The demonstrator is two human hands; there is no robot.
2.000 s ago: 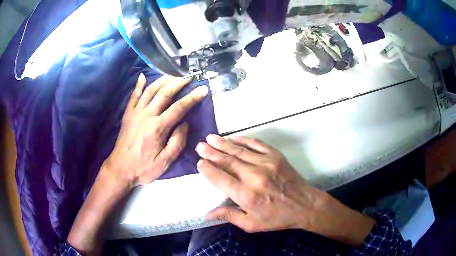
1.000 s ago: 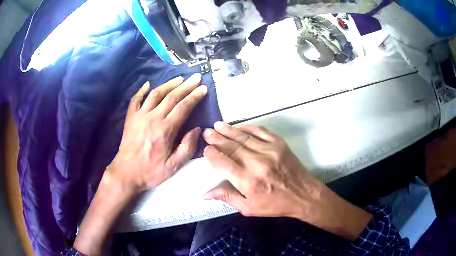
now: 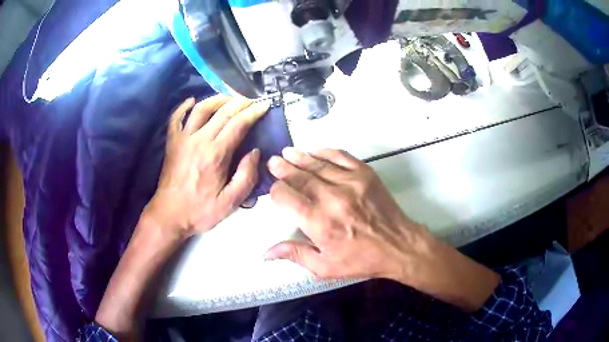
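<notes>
The dark purple quilted garment (image 3: 100,160) lies heaped left of the needle, and its flat edge piece (image 3: 270,137) runs under the presser foot (image 3: 275,100). My left hand (image 3: 207,160) lies flat on the cloth, fingers pointing up to the foot, thumb apart, pressing rather than gripping. My right hand (image 3: 340,207) rests with its fingertips on the lower right edge of the cloth, thumb apart on the white table. The sewing machine head (image 3: 257,33) with a blue stripe is above. The needle tip is too small to make out.
The white machine bed (image 3: 467,160) has a dark seam line and ruler marks along its front. A ring-shaped cluster of tools (image 3: 434,70) lies behind the needle. A glaring lamp (image 3: 100,53) is at upper left, the control panel (image 3: 594,93) at right, a pale blue item (image 3: 561,284) lower right.
The cloth has moved up under the foot, so less shows between my hands. My right hand has moved up with it. My left hand slid down, then back up near the foot.
</notes>
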